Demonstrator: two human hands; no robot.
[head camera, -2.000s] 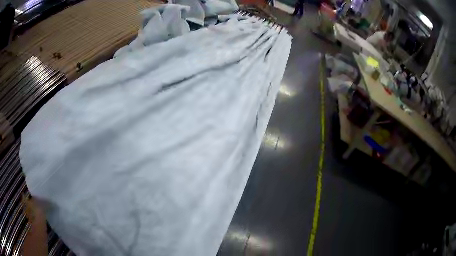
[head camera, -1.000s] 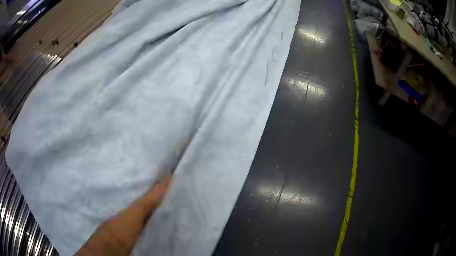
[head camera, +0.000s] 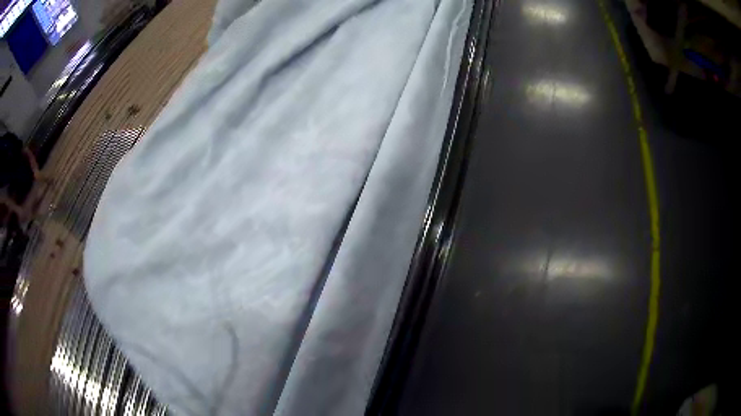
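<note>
A large pale blue-grey panel (head camera: 236, 195) lies over the rack, from the top of the view down to the bottom edge. One long dark crease runs down it, with a narrow folded strip (head camera: 366, 244) on its right side. Shiny parallel bars (head camera: 93, 370) show past its lower left edge. A dark, shiny rack side rail (head camera: 443, 211) runs along its right edge. Neither of my hands is in view.
Tan ribbed boards (head camera: 154, 73) lie beyond the bars. A grey floor (head camera: 552, 187) with a yellow line (head camera: 654, 219) is on the right. A worktable's dark underside is at top right. A small pale thing (head camera: 699, 401), unclear, is at bottom right.
The hand that was on the fold has left the view. The panel's right part is folded inward, and its right edge now lies along the uncovered rail. The view has shifted too.
</note>
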